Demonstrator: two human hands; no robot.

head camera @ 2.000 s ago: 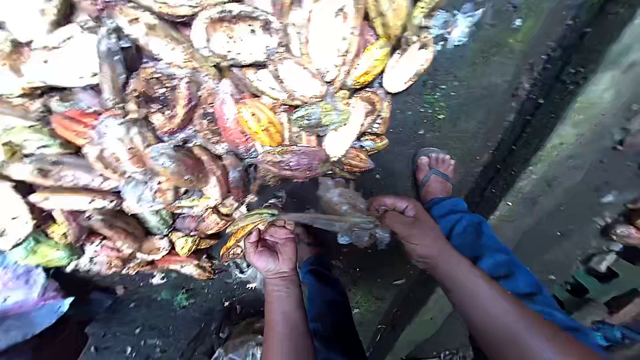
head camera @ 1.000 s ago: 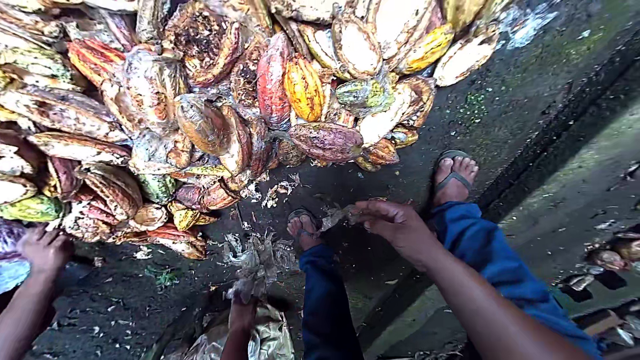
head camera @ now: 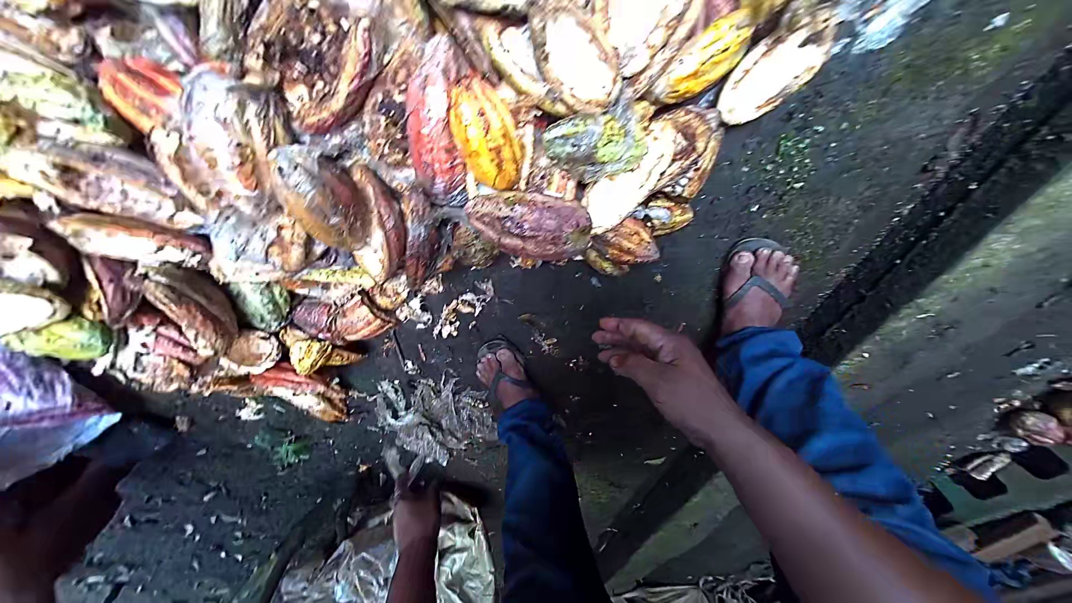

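Note:
My right hand [head camera: 649, 360] reaches in right of centre, above the dark ground between my two feet. Its thumb and fingers are apart, and nothing shows in them. A dark, blurred arm [head camera: 50, 536] enters at the lower left, close to a purple and white plastic sheet [head camera: 50, 410]; it seems to be my left arm, but its hand is lost in shadow. Left of my right hand, a crumpled, translucent film [head camera: 435, 414] lies on the ground. Beyond both hands spreads a heap of cacao pods and husks, with a purple-brown pod [head camera: 529, 224] at its near edge.
My sandalled feet [head camera: 756, 285] [head camera: 504, 377] stand beside the heap. Another bare limb [head camera: 416, 511], perhaps another person's, shows below the film, by a shiny plastic bag [head camera: 465, 553]. A dark groove [head camera: 930, 209] crosses the ground at right. Pods and wood pieces [head camera: 1017, 536] lie at the lower right.
Two seconds ago both my hands held film and a narrow piece of husk. They have since come apart. The scrap in my right hand one second ago is gone from it.

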